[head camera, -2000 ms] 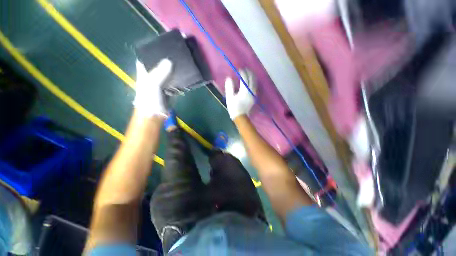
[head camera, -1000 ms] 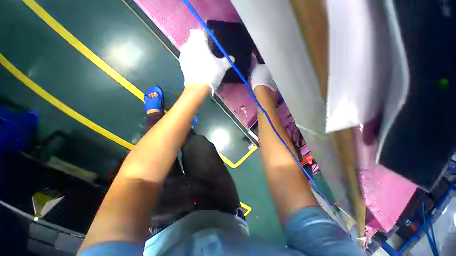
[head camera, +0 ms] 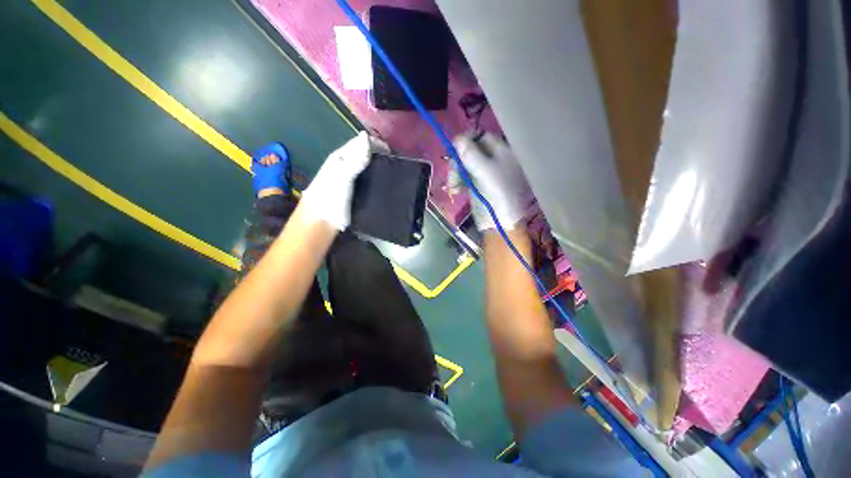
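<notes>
A dark flat tablet (head camera: pixel 390 198) with rounded corners is held at its left edge by my left hand (head camera: pixel 338 182) in a white glove, over the edge of the pink-covered shelf (head camera: pixel 317 47). My right hand (head camera: pixel 495 182), also in a white glove, is over the shelf just right of the tablet, apart from it. Its fingers are blurred and partly crossed by the blue cable; a thin dark lead seems to be at the fingertips. Another dark slab (head camera: pixel 411 58) lies on the shelf further up, beside a white sheet (head camera: pixel 353 58).
A blue cable (head camera: pixel 387 70) runs along the shelf and over my right wrist. A grey-white panel (head camera: pixel 523 103) with a wooden edge (head camera: pixel 625 103) stands on the right. Glossy sheeting hangs at the far right. The green floor has yellow lines (head camera: pixel 140 79). Dark bins are at lower left.
My left hand has come down and left from the shelf and now holds a tablet. My right hand has come out from beside the panel. The dark slab and white sheet show uncovered.
</notes>
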